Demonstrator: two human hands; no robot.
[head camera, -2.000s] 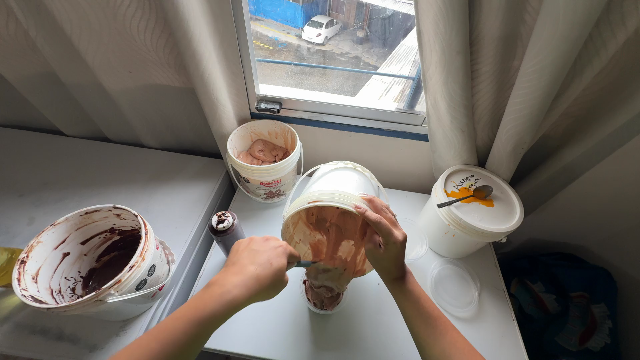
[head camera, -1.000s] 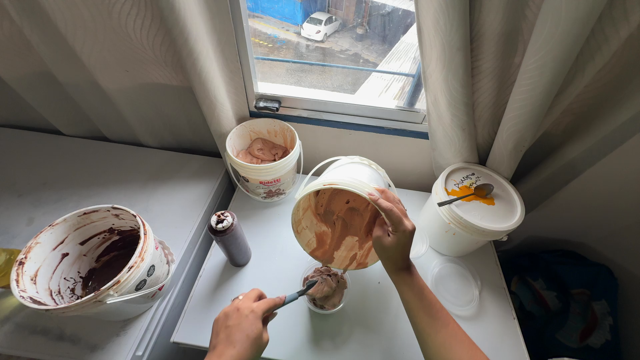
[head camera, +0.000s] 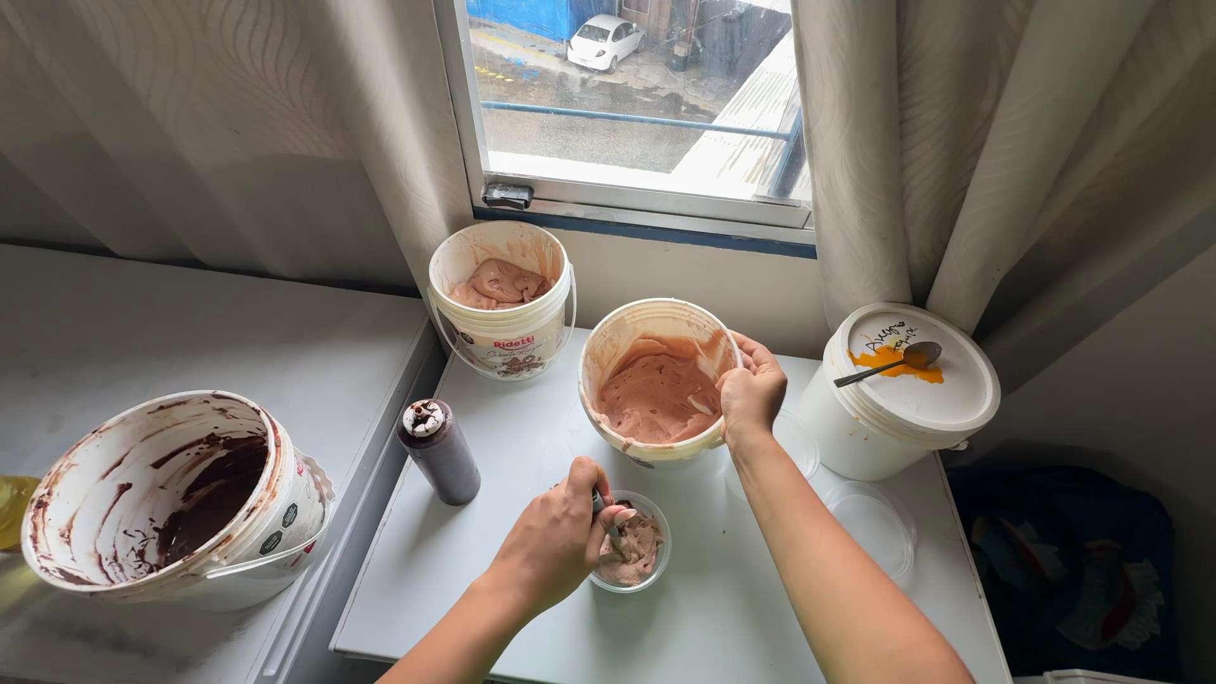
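My left hand (head camera: 560, 532) grips the handle of a utensil whose lower end sits in the light brown cream (head camera: 632, 556) filling a small clear plastic cup (head camera: 662, 568). The utensil's tip is hidden in the cream. My right hand (head camera: 750, 388) holds the right side of the rim of a white plastic bucket (head camera: 594, 356), which stands slightly tilted toward me behind the cup. Smooth pinkish-brown cream (head camera: 660, 394) lies inside it, with smears up its wall.
A squeeze bottle of dark sauce (head camera: 446, 461), another bucket of cream (head camera: 499, 332), a lidded bucket (head camera: 860, 418) bearing a spoon (head camera: 893, 363) and clear plastic lids (head camera: 874, 532) surround my hands. Left, a chocolate-smeared bucket (head camera: 133, 475) stands on a grey surface (head camera: 218, 313).
The bucket in my right hand has gone from steeply tipped over the cup to nearly upright. My left hand and its utensil have moved from the bucket's mouth to the cup.
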